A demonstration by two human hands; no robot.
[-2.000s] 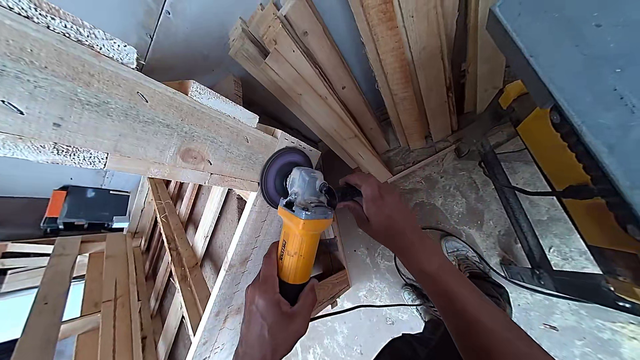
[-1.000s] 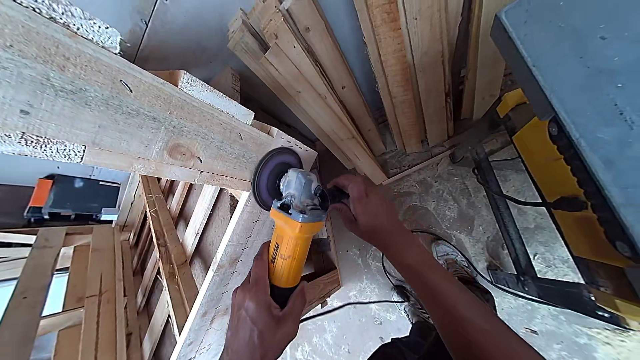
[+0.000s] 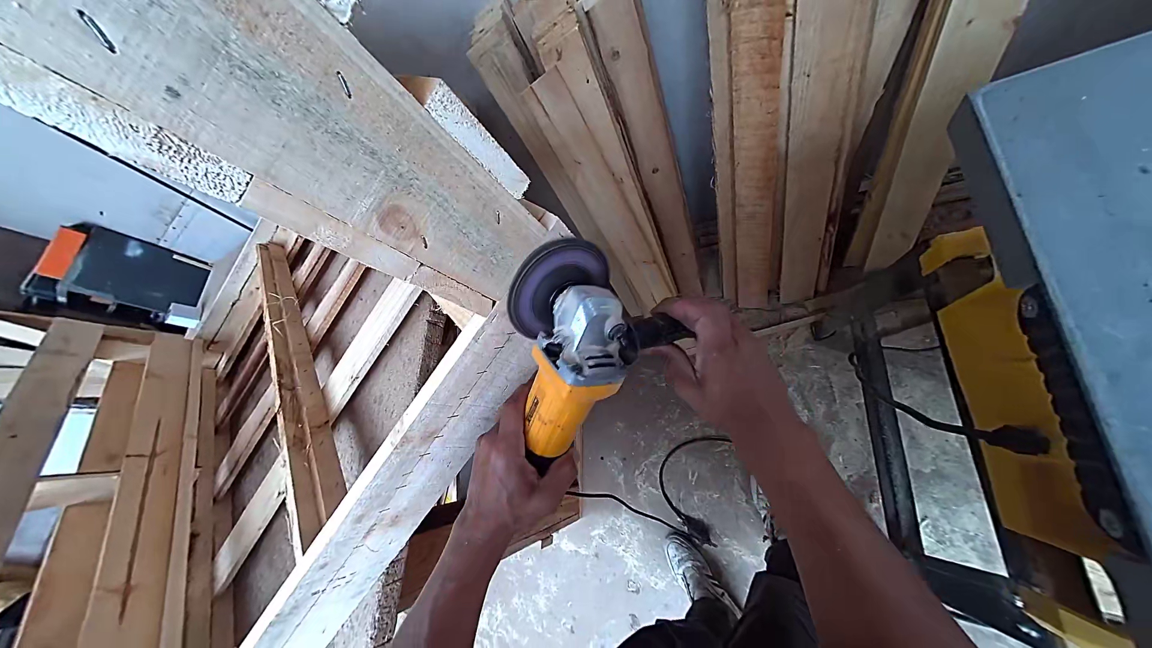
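My left hand (image 3: 513,477) is wrapped around the lower body of a yellow angle grinder (image 3: 567,405). With my right hand (image 3: 715,360) I grip the black side handle (image 3: 659,330) at the grinder's head. A round purple-grey abrasive disc (image 3: 558,279) is mounted on the tool, at the corner where a wide wooden board (image 3: 378,171) meets a pale wooden beam (image 3: 423,468). Whether the disc touches the wood or spins I cannot tell. Staples or short metal bits stick in the wide board.
Planks (image 3: 612,171) lean against the wall behind the corner. A grey-topped machine with a yellow body (image 3: 1017,405) stands at the right. Slatted wooden frames (image 3: 135,504) and a black and orange case (image 3: 117,270) are at the left. A black cable (image 3: 666,477) crosses the concrete floor near my feet.
Both hands still hold the grinder, and its disc remains near the corner of the board and beam. The view has shifted somewhat.
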